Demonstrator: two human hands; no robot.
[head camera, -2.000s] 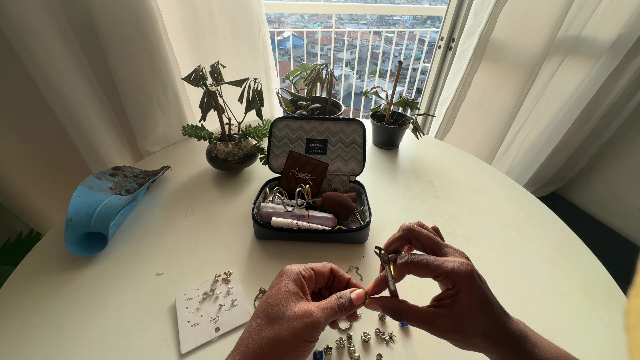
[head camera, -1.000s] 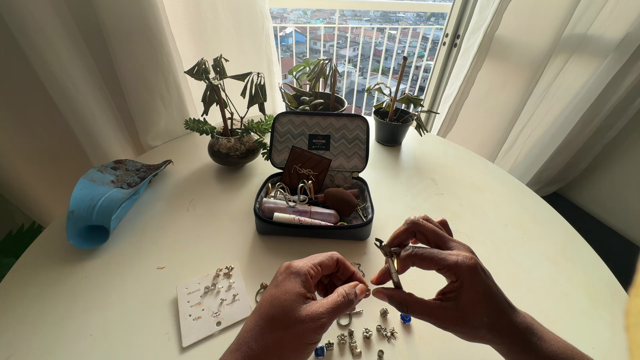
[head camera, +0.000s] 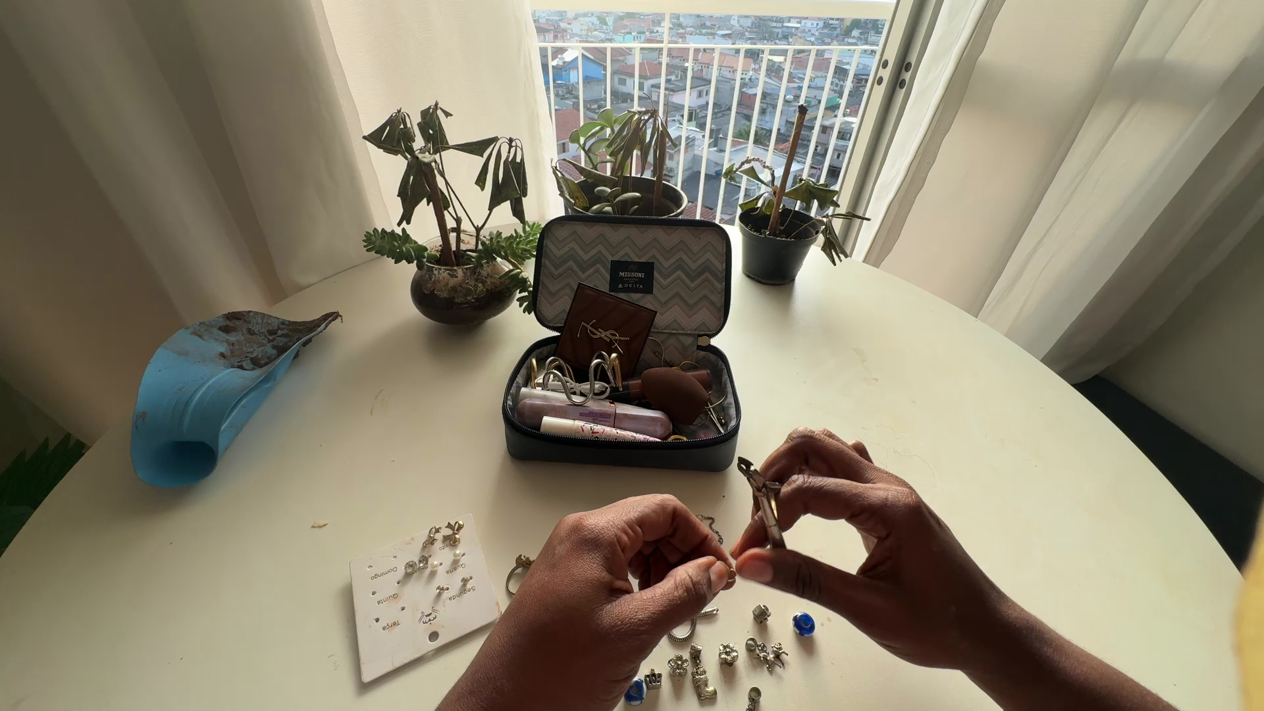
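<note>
My left hand (head camera: 632, 583) pinches a tiny item between thumb and forefinger; the fingers mostly hide it. My right hand (head camera: 859, 543) holds small metal nippers (head camera: 763, 499), upright with the jaws at the top, and its thumb and fingertip meet the left fingertips. Below the hands lie silver charms (head camera: 728, 653), a blue bead (head camera: 803, 623) and another blue bead (head camera: 635, 690). Part of a chain bracelet (head camera: 683, 628) shows beside my left hand. A ring (head camera: 517, 571) lies to its left, near a white earring card (head camera: 425, 602) with several earrings.
An open zippered case (head camera: 622, 449) holds cosmetics, a brown makeup sponge (head camera: 675, 395) and a coiled cable. Behind it stand potted plants (head camera: 459, 291), (head camera: 778, 247) near the window. A blue plastic scoop (head camera: 188, 405) with soil lies at the left.
The fingertips of both hands have come together again after a small gap one second ago. The nippers remain in my right hand.
</note>
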